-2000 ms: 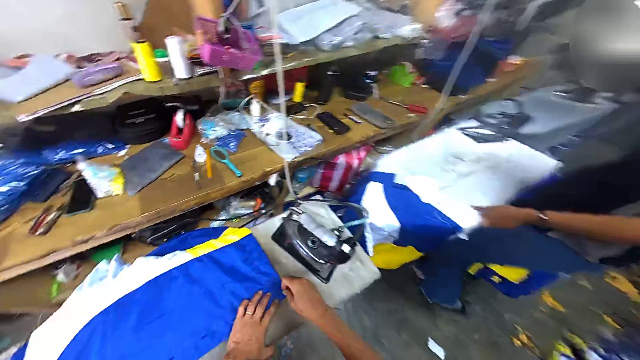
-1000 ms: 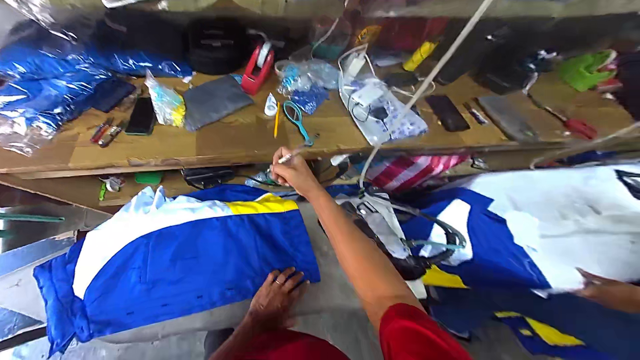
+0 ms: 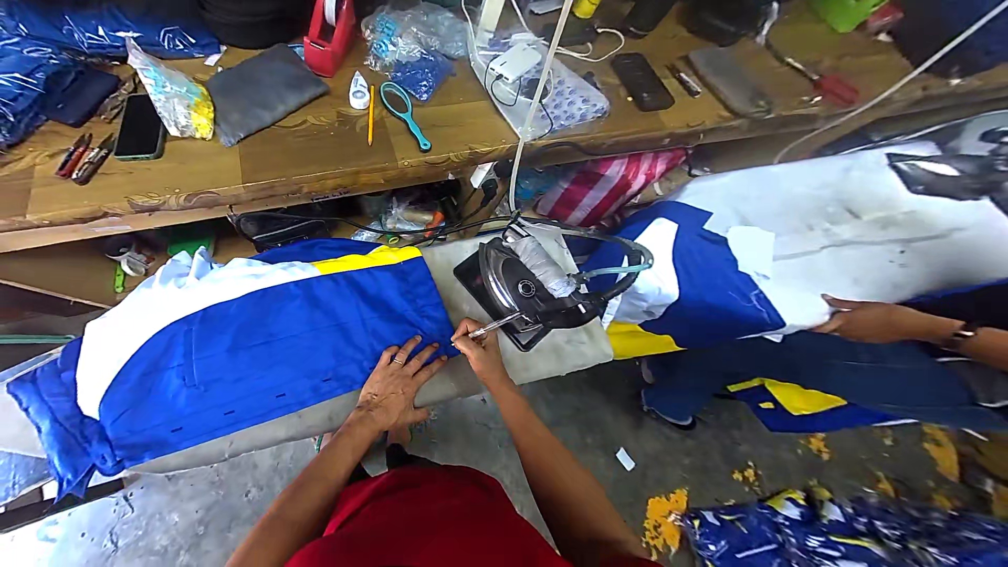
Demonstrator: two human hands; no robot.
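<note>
A blue, white and yellow fabric garment [image 3: 260, 339] lies spread on the padded ironing board [image 3: 543, 358], with several short dark marks along its near edge. My left hand [image 3: 400, 384] rests flat on the garment near its right end, fingers spread, a ring on one finger. In my right hand [image 3: 479, 346] is a slim pen [image 3: 496, 324], its tip at the garment's lower right corner. Just right of that hand an electric iron [image 3: 524, 287] sits on a dark plate on the board, its cord rising behind it.
Behind is a wooden shelf [image 3: 276, 173] with a red tape dispenser [image 3: 329, 39], a pencil [image 3: 371, 116], a phone [image 3: 140, 127] and a grey cloth [image 3: 264, 90]. At the right, a co-worker's hand [image 3: 854, 319] touches white material over another blue piece [image 3: 709, 276]. Plastic-wrapped bundles [image 3: 827, 531] lie at lower right.
My right hand, with the pen, has come from the shelf edge down to the garment's corner. My left hand stays on the fabric. Two seconds ago both hands were on the garment.
</note>
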